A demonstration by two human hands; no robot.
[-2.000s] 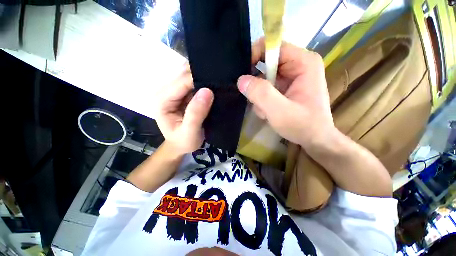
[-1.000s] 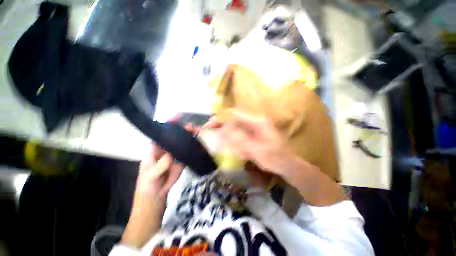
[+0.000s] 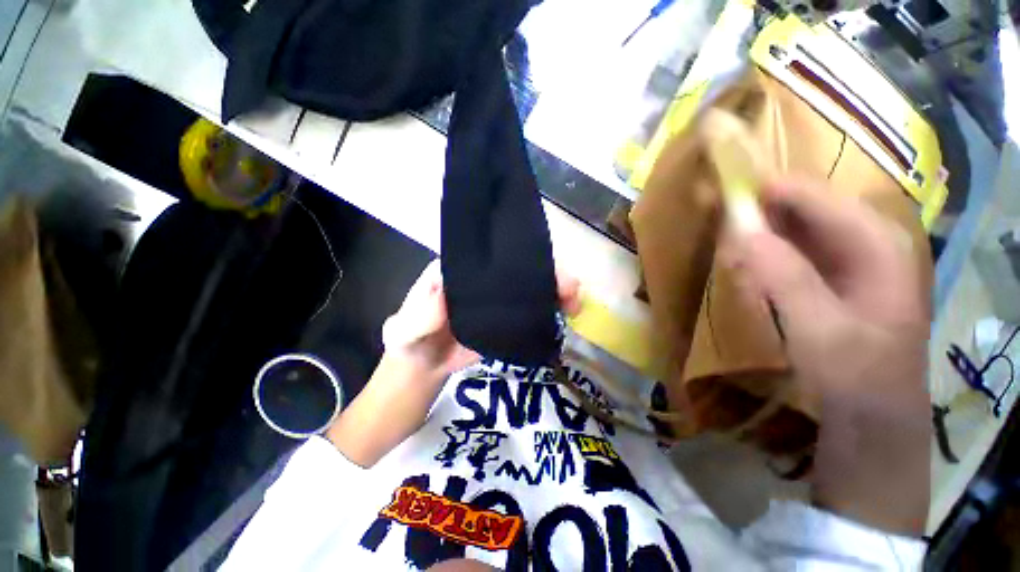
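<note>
A black band [image 3: 492, 223] hangs over the table edge towards my lap and joins a black garment body [image 3: 358, 50] lying on the table behind. My left hand [image 3: 423, 326] holds the band near its lower end; a fingertip shows at its right edge. My right hand [image 3: 833, 279], blurred, is away from the band at the right, over the tan garment [image 3: 693, 246]. It holds a white-handled pick [image 3: 738, 179] with a yellowish taped rear pointing up and left. The pick's tip is hidden or too blurred to see.
A pocket template [image 3: 850, 106] with yellow edges lies on the tan cloth. A blue-handled pick [image 3: 660, 9] lies on the table at the top. Yellow tape rolls [image 3: 229, 168] are at the left and a white ring [image 3: 298, 396] is below. Small dark snips [image 3: 945, 434] lie at the right.
My right hand has left the band and moved right with the white-handled pick. My left hand still holds the band. The view has shifted and more of the black garment body shows than two seconds ago.
</note>
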